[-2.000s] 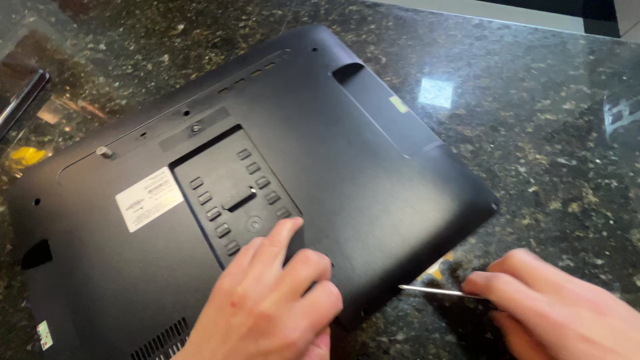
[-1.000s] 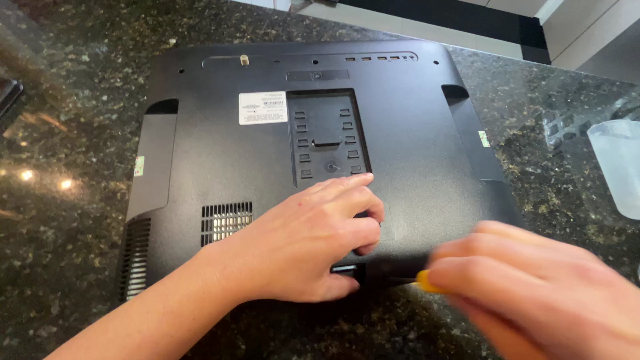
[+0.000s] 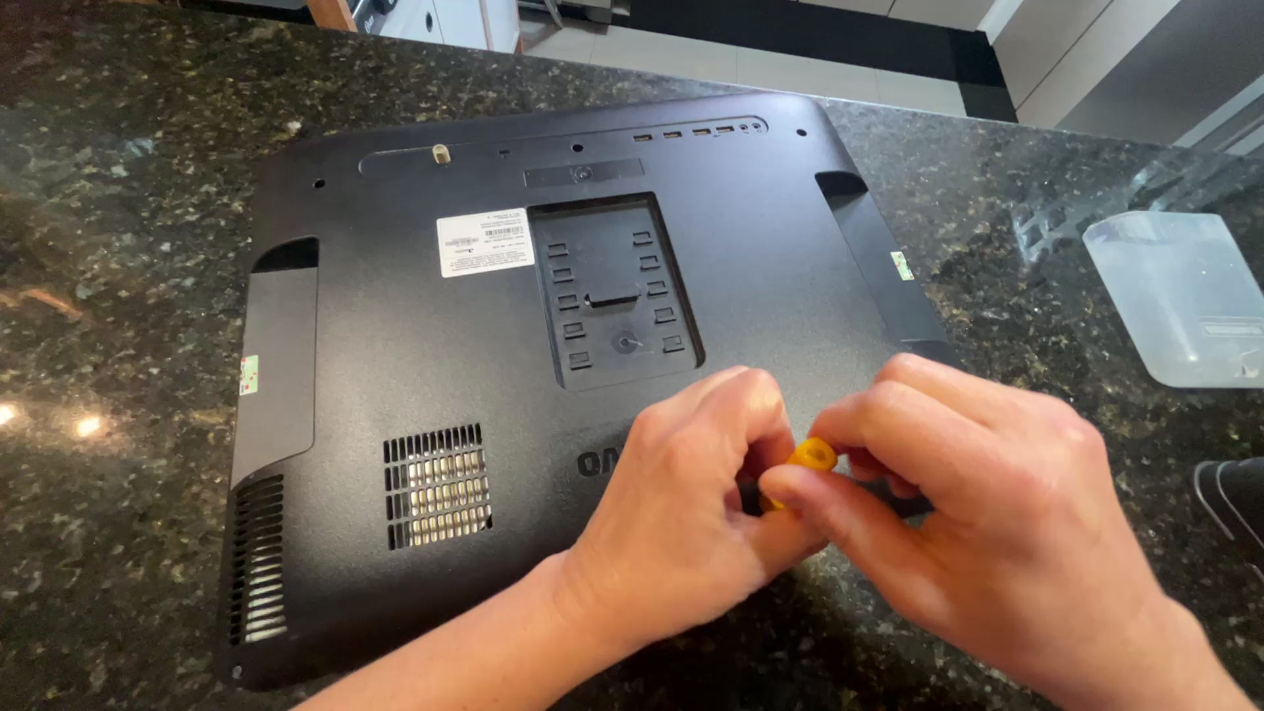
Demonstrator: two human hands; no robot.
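The black plastic back of an all-in-one computer or monitor (image 3: 770,286) faces up on a dark granite countertop (image 3: 118,553). It has vent grilles, a recessed panel, a row of ports and a white label. At its near right edge my right hand (image 3: 968,494) grips the yellow handle of a small tool (image 3: 812,456), likely a screwdriver. My left hand (image 3: 691,484) is right beside it, fingers curled at the same spot; whether it also holds the tool cannot be told. The tool's tip is hidden behind the hands.
A translucent plastic container (image 3: 1180,296) lies on the counter at the right. Below it, a dark object (image 3: 1229,504) is cut off by the frame's edge. Past the counter's far edge are a tiled floor (image 3: 790,74) and cabinets (image 3: 1066,49).
My right hand has come in from the right to meet my left hand. Two seconds ago the hands were apart, with a thin metal shaft showing from the right one. The view has turned.
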